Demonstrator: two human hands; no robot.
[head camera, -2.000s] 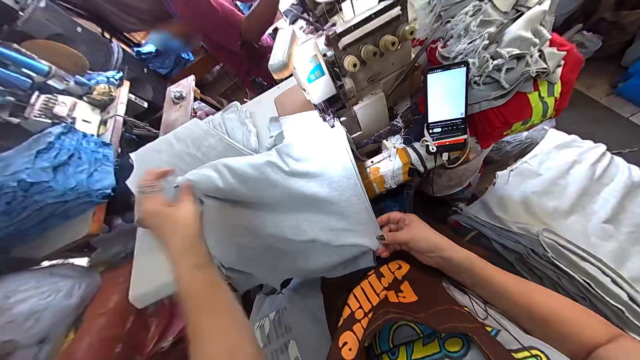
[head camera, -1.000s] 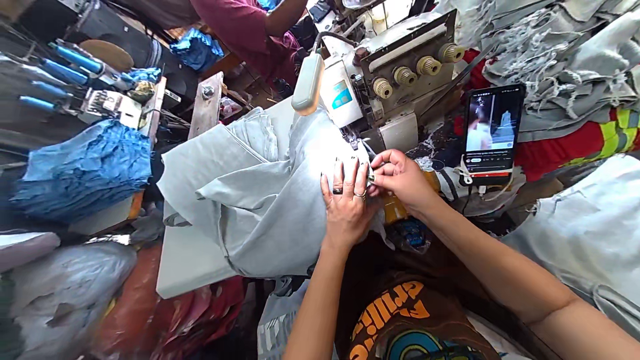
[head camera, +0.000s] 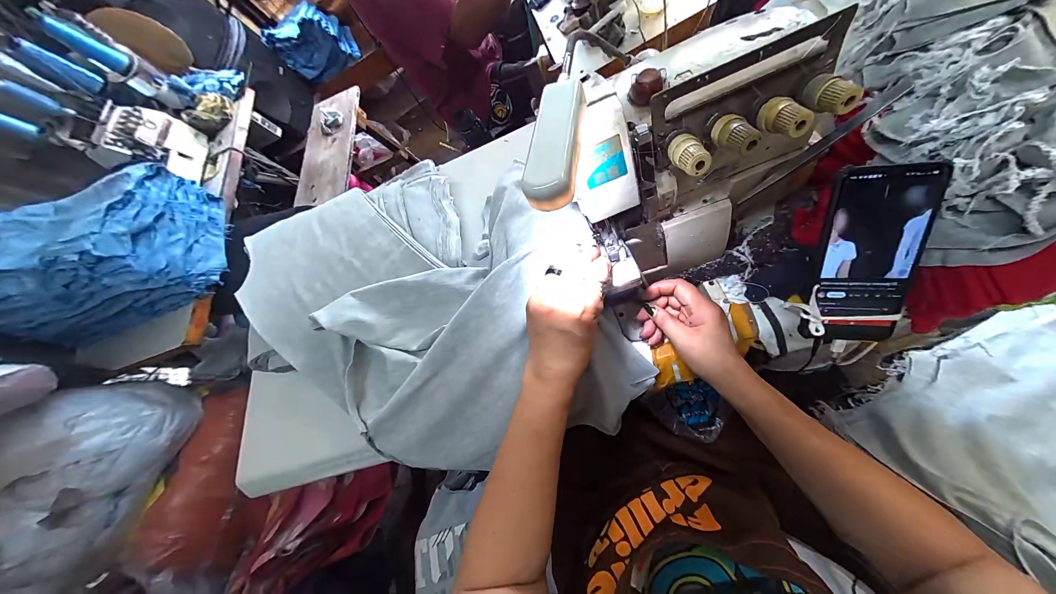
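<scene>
My left hand (head camera: 569, 293), brightly lit by the machine's lamp (head camera: 553, 148), rests on light grey knit fabric (head camera: 429, 355) beside the needle area of an overlock sewing machine (head camera: 701, 140); glare hides what its fingers do. My right hand (head camera: 685, 322) is at the front right corner of the machine's plate, thumb and fingers brought together; whether they pinch cloth or thread is not clear. The fabric spreads in folds over the white table (head camera: 305, 429) and hangs over its front edge.
A phone (head camera: 879, 247) stands strapped to the right of the machine. Blue cloth (head camera: 115, 247) is heaped at left, frayed grey cloth (head camera: 973, 115) at upper right, pale cloth (head camera: 965, 412) at lower right. A person in maroon (head camera: 412, 49) is beyond the table.
Two seconds ago my hands were apart, the left over the far left of the fabric; both came to the machine. Since one second ago my left hand's spread fingers have drawn together. The view has moved closer.
</scene>
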